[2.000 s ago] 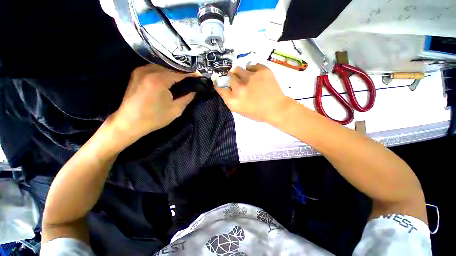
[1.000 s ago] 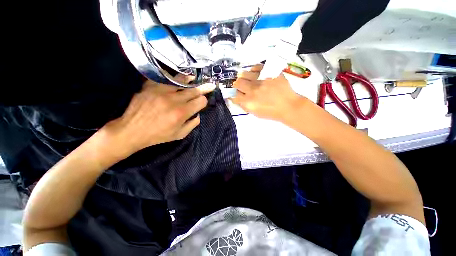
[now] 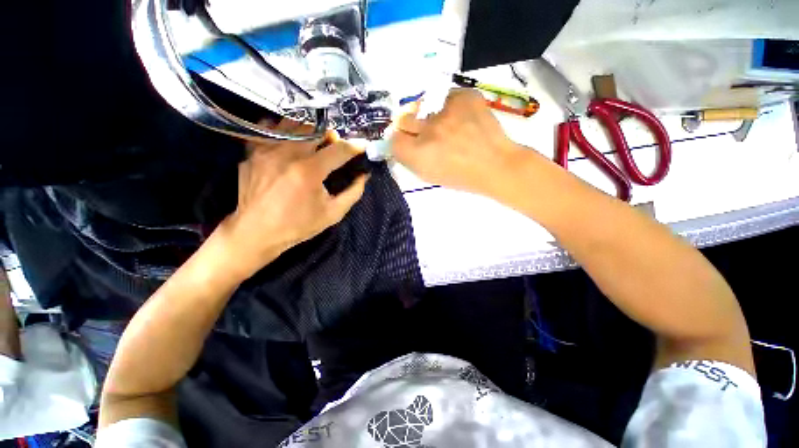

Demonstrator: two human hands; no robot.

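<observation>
My left hand (image 3: 293,188) is left of and just below the presser foot area (image 3: 361,115), with a fold of black cloth (image 3: 349,173) pinched between thumb and fingers. My right hand (image 3: 451,144) is right of the needle area, its fingertips close together beside the foot; a small pale piece shows at them, and I cannot tell what they hold. The black garment (image 3: 350,254), finely patterned, runs from under my left hand over the table's front edge. A curved chrome piece (image 3: 188,92) stands left of the needle and hides part of the left fingers.
Red-handled scissors (image 3: 619,144), yellow-orange snips (image 3: 508,99) and a wooden-handled tool (image 3: 727,115) lie to the right. A black cloth strip (image 3: 517,31) hangs at the machine head. A measuring tape (image 3: 517,266) runs along the table edge. Part of another person's arm (image 3: 7,319) shows at far left.
My left hand's fingers, flatter on the cloth a second ago, now pinch a raised fold. The machine head sits further left in the view. The other person's arm has appeared.
</observation>
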